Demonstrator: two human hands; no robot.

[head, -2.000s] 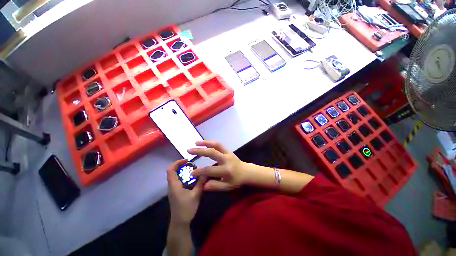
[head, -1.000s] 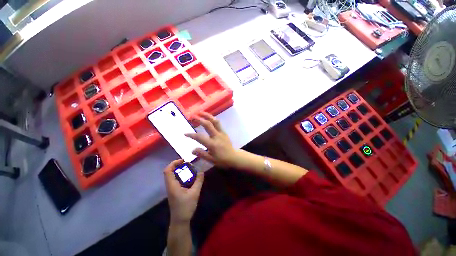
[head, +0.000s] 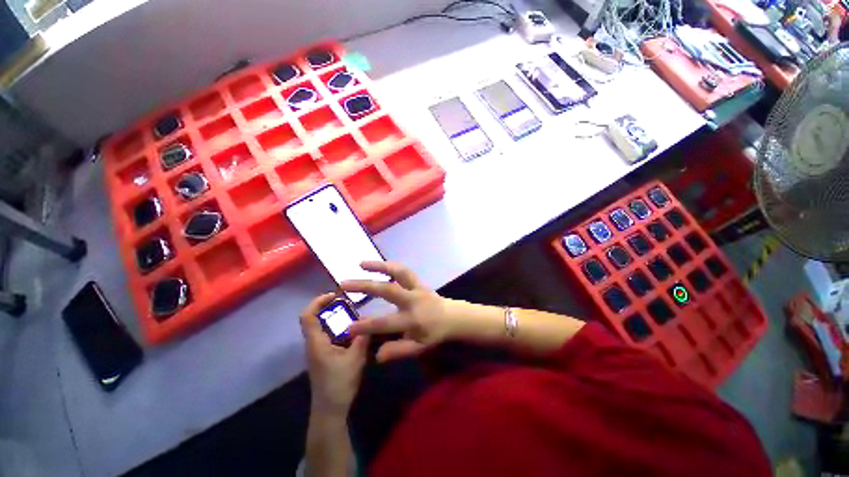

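My left hand (head: 332, 373) holds a small smartwatch unit (head: 336, 320) between thumb and fingers, its screen lit white. My right hand (head: 410, 312) is beside it, a fingertip at the watch's lower right edge and other fingers spread over the phone's near end. The test smartphone (head: 337, 238) has a bright white screen and leans on the near edge of the bench foam tray (head: 270, 238). Its lower end is partly hidden by my fingers. The red-orange tray holds several dark watch units in its left pockets and far corner.
A black smartphone (head: 101, 335) lies at the left. Two pale phones (head: 461, 129), a dark-edged device (head: 557, 82) and a white corded device (head: 630, 138) lie on the bench. The side foam tray (head: 715, 347) with watch units is lower right, near a pedestal fan (head: 815, 140).
My right hand has moved from over the phone screen back down to the watch. The watch screen changed from icons to a mostly white display. The view has shifted slightly.
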